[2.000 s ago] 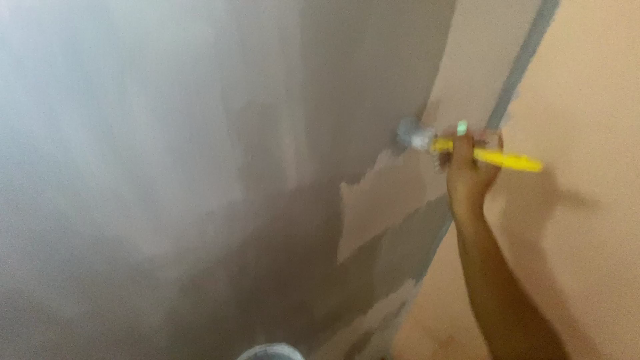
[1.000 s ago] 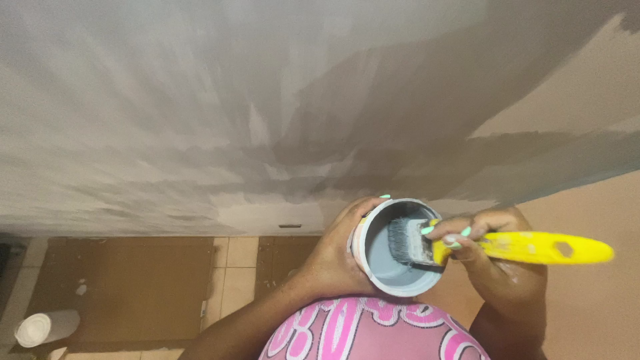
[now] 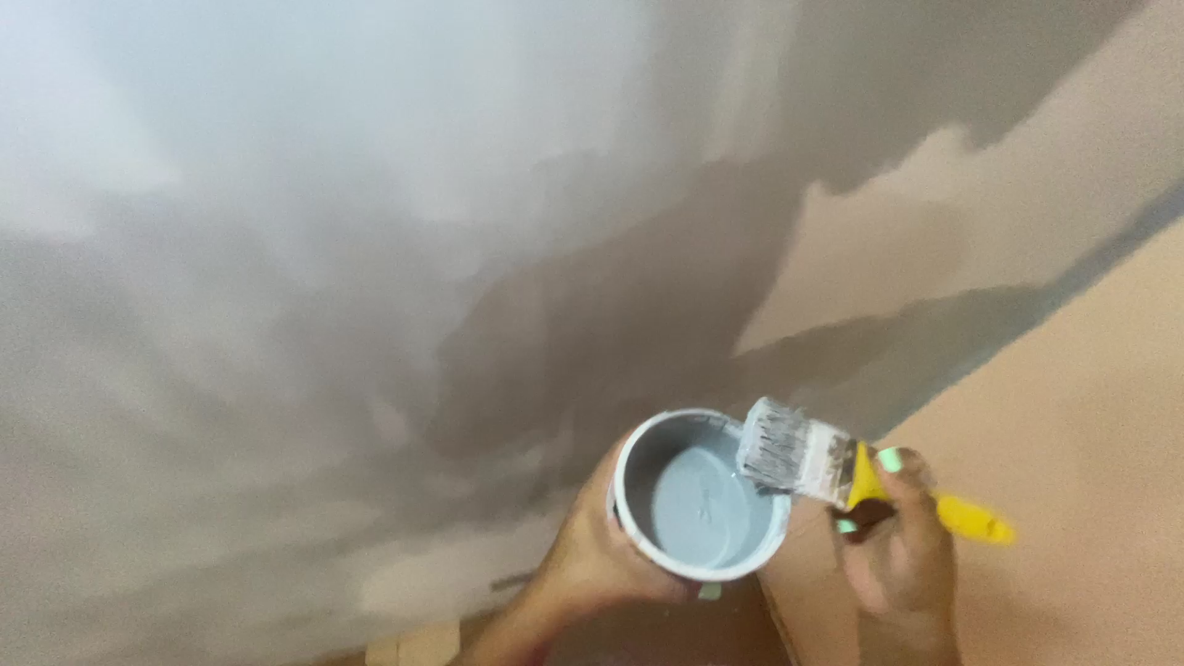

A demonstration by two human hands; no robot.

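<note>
My left hand [image 3: 606, 541] is wrapped around a round white paint container [image 3: 636, 546], whose open mouth faces the camera. Light grey paint [image 3: 708, 504] lies inside it. A paintbrush with a yellow handle [image 3: 865, 476] is in my right hand [image 3: 902, 546], gripped near the ferrule. Its paint-coated bristles [image 3: 775, 446] are over the container's right rim; whether they touch it I cannot tell. Behind both hands stands a wall [image 3: 555, 305] with grey paint in uneven patches, and a paler unpainted area [image 3: 860, 250] shows at the right.
An adjoining peach wall [image 3: 1091, 416] meets the painted one at the right, with a grey band [image 3: 1064, 287] along the corner. Below, brown covering [image 3: 666, 634] and pale floor tile [image 3: 413, 643] are partly visible.
The brush was inside the container a second ago; now it is above the rim. Two seconds ago my right hand held it against the wall. The view has tilted up from the floor.
</note>
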